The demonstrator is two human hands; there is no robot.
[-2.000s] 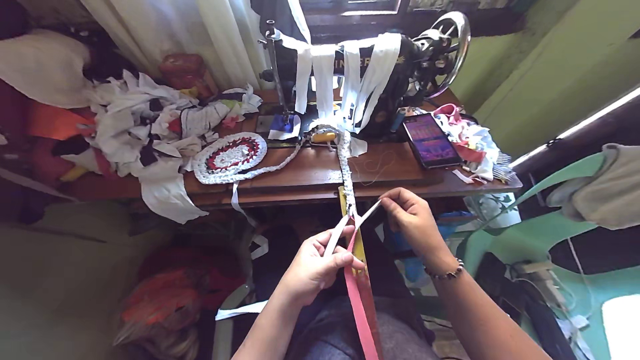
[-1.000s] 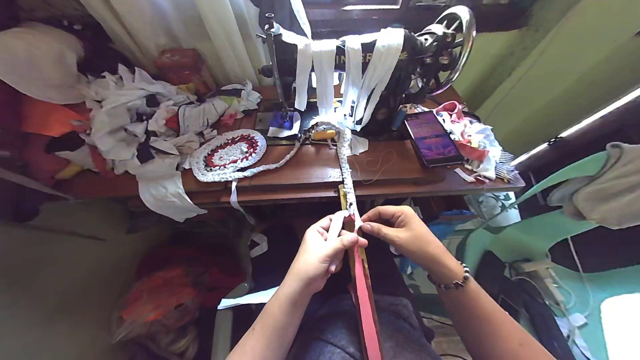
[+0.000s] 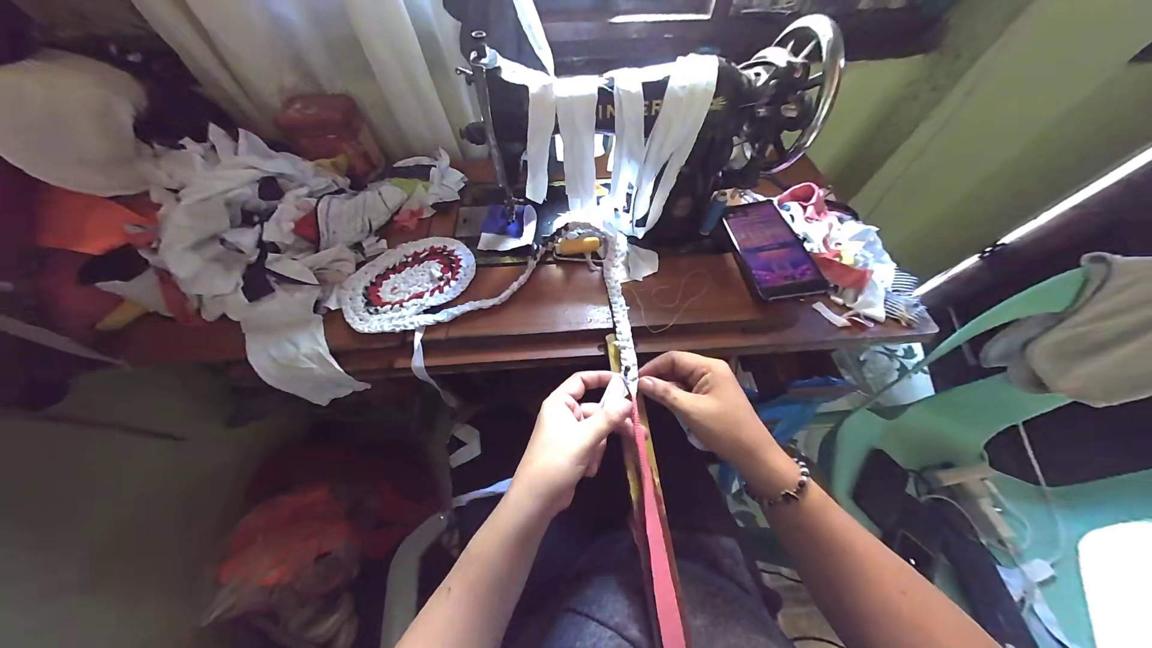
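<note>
A white braid of fabric strips hangs over the table's front edge. My left hand pinches a white strip at the braid's lower end. On the other side, my right hand grips the braid end between thumb and fingers. From there a pink fabric strip runs down toward my lap, along a narrow yellow-edged wooden piece. Up on the table the braid leads left to an oval coiled mat in white and red. The exact crossing of the strips is hidden by my fingers.
White strips drape over a black Singer sewing machine. A scrap heap lies left on the wooden table; a phone lies right beside more scraps. A green plastic chair stands at the right.
Two seconds ago my hands were farther apart, with white strips spread between them. They have come together at the braid's end and moved a little upward along it.
</note>
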